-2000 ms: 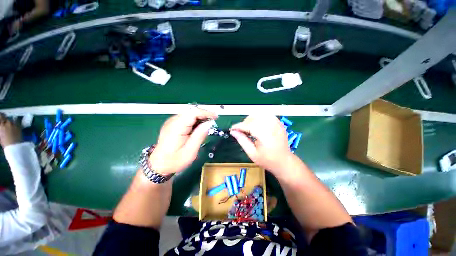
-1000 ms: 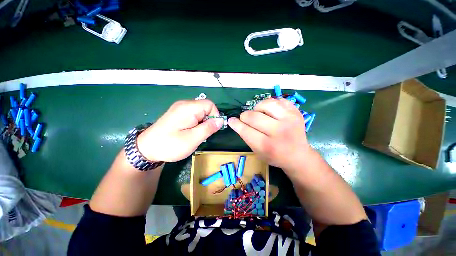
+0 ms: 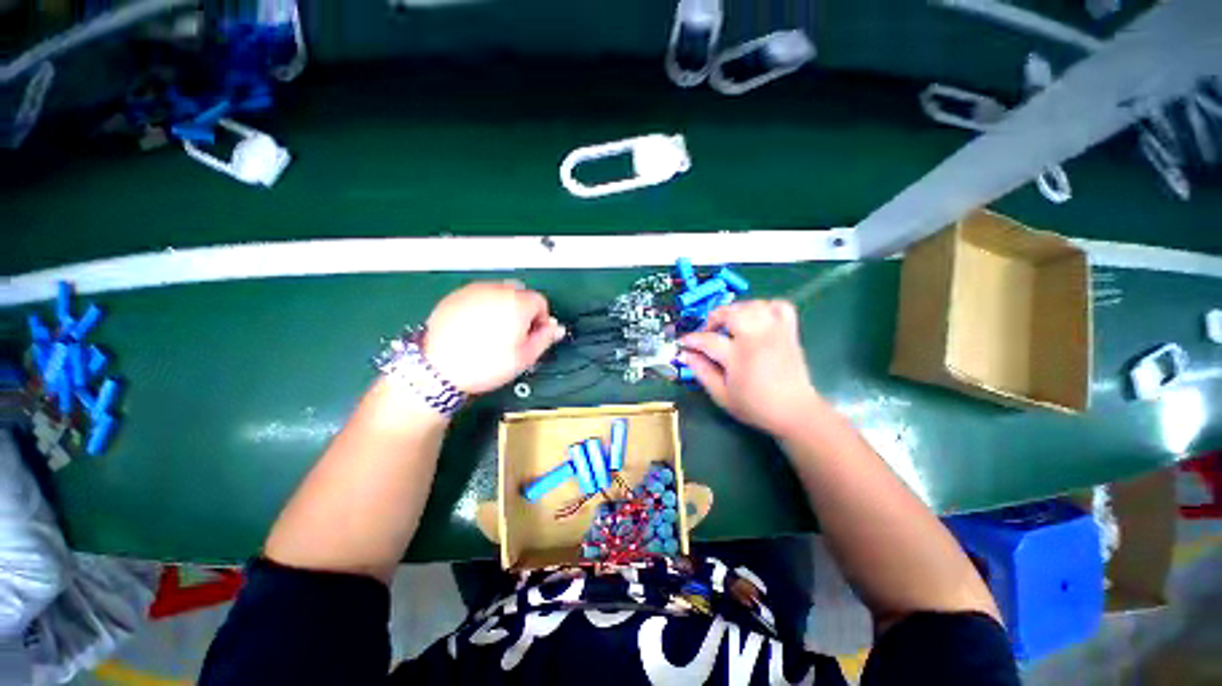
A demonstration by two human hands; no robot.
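Note:
Small silvery circuit boards point(image 3: 646, 311) with thin black wires lie in a pile on the green bench, blue battery cells point(image 3: 708, 288) beside them. My right hand point(image 3: 751, 355) pinches a small whitish board at the pile's lower right edge. My left hand point(image 3: 493, 338) is left of the pile, fingertips curled together near the black wire ends; whether it holds a wire is too small to tell. A white ring point(image 3: 523, 390) lies below it. The cardboard battery box point(image 3: 523, 543) at my lap holds blue cells point(image 3: 587, 462) and red-wired cells point(image 3: 641, 520).
An open brown box point(image 3: 927, 315) stands at right. A white rail point(image 3: 375, 255) crosses behind my hands, with a slanting post point(image 3: 992, 161) at right. White plastic housings point(image 3: 627, 165) lie beyond the rail. Another cell pile point(image 3: 70, 369) is at left, and a blue stool point(image 3: 1039, 576) at lower right.
My hands have moved apart: the right is now at the board pile, the left off to its left. The small board is no longer between both hands' fingertips. The camera view has shifted.

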